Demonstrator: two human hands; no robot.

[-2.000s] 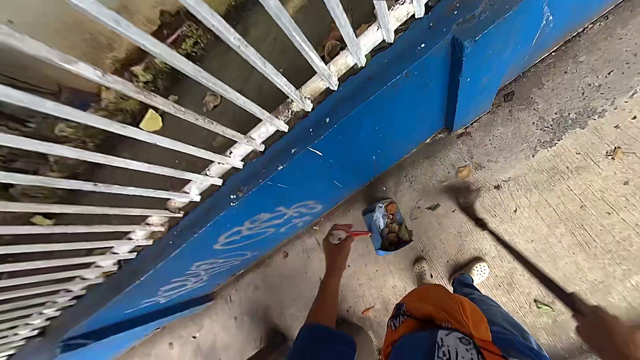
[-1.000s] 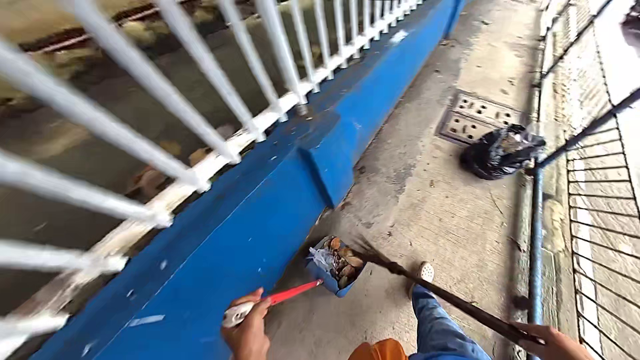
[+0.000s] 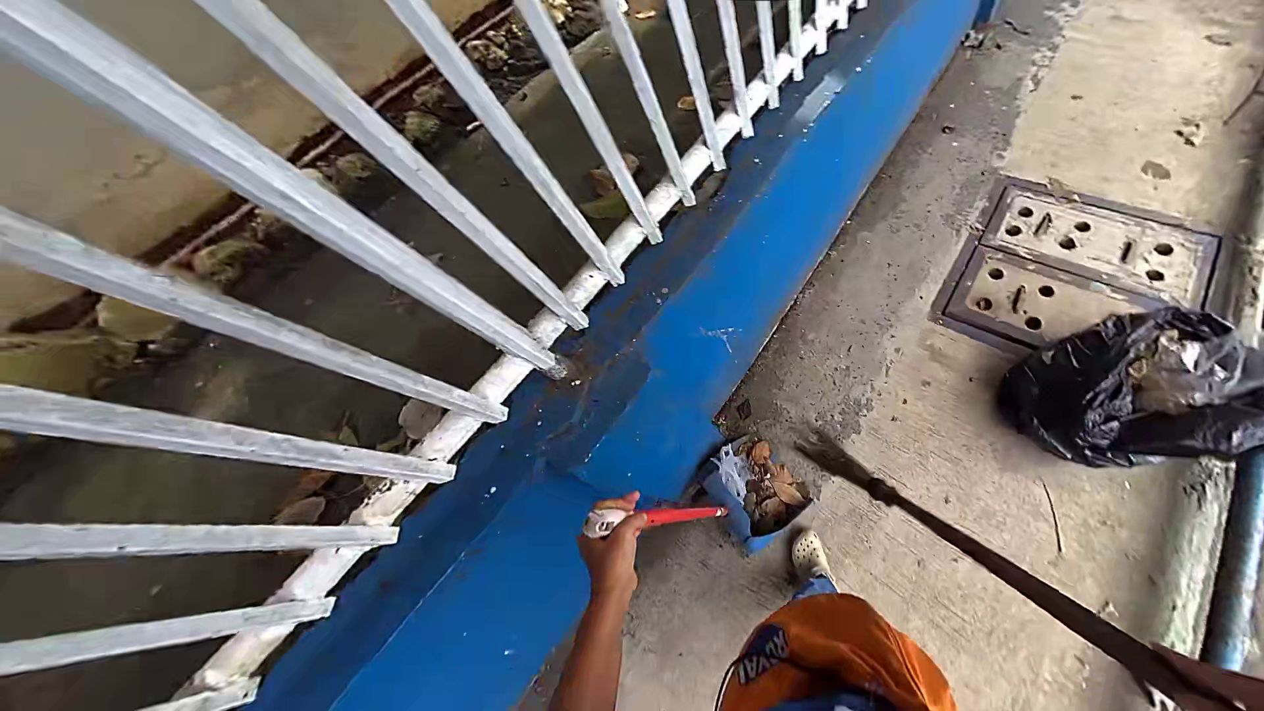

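Observation:
My left hand (image 3: 612,545) is closed around the red handle (image 3: 683,515) of a blue dustpan (image 3: 758,541), with something whitish at the handle's end. Dry leaves (image 3: 775,494) and crumpled pale plastic (image 3: 731,469) lie in the pan, which is on the pavement beside the blue wall. A long dark broom stick (image 3: 1007,568) slants in from the lower right, its blurred bristles (image 3: 829,454) just right of the pan. My right hand is out of view, beyond the lower right corner.
A low blue wall (image 3: 770,286) with white metal bars (image 3: 395,257) runs along the left. On the right, a black garbage bag (image 3: 1076,395) holding rubbish lies by perforated drain covers (image 3: 1096,247), near a blue pipe (image 3: 1234,563). My foot in a pale clog (image 3: 810,555) is below the pan.
The view has swung along the walkway, bringing in the bag and drain covers. My right hand, on the broom stick in both earlier frames, has left the view. My left hand keeps hold of the dustpan.

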